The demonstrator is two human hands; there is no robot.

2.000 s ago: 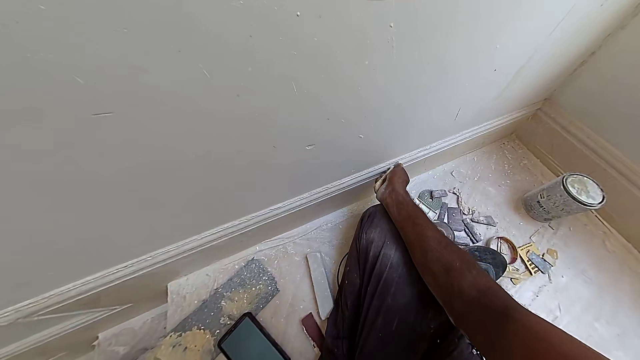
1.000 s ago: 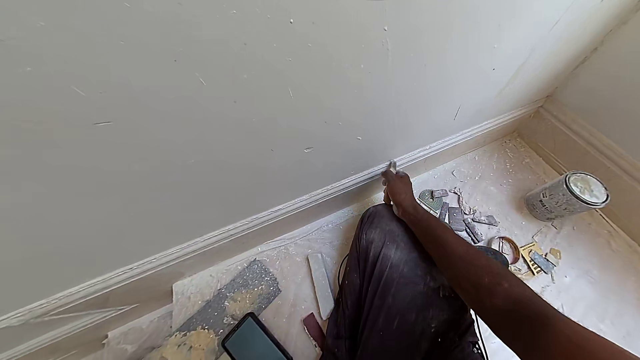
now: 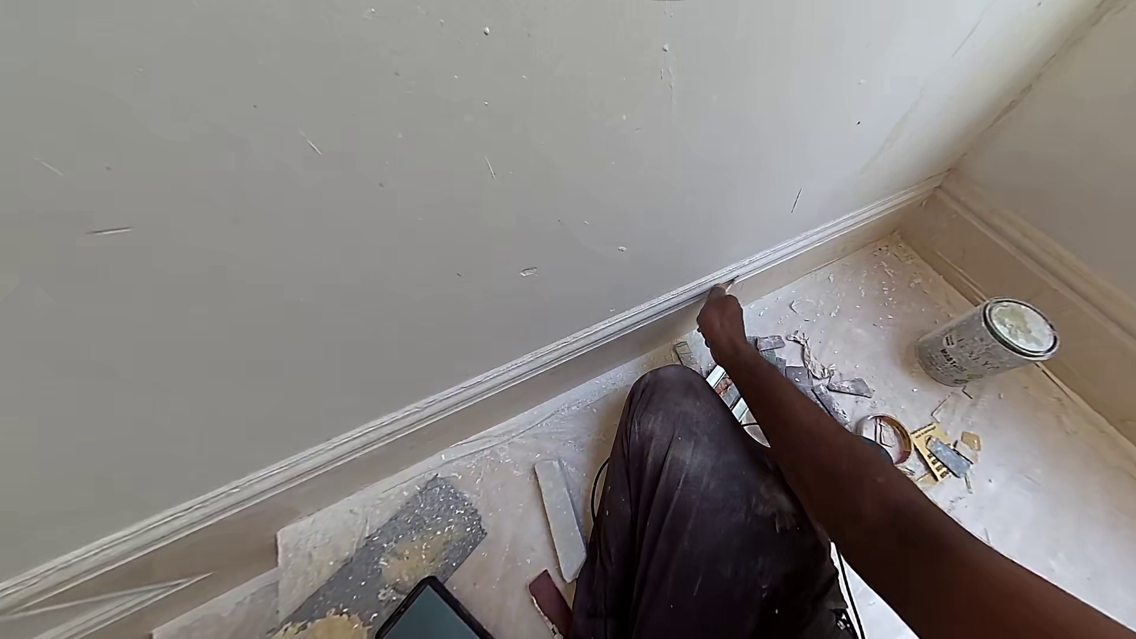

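My right hand (image 3: 721,321) is at the skirting board's top moulding (image 3: 621,327), just beyond my bent knee. Its fingers are closed on a small, thin tool (image 3: 729,284), whose tip meets the moulding; most of it is hidden in the hand, so its kind cannot be told. The grey wall (image 3: 355,248) above bears small chips and scratches. My left hand is out of the picture.
Abrasive scraps (image 3: 830,404), a tape roll (image 3: 887,437) and a yellow toothed piece (image 3: 930,451) lie right of my knee. A smeared tin (image 3: 967,355) stands near the corner. On the left are a dusty grey board (image 3: 426,532), a pale strip (image 3: 559,519) and a dark-framed device (image 3: 432,612).
My right hand has shifted along the skirting moulding, slightly to the right, with the forearm following. The tin and the things on the floor stay where they were.
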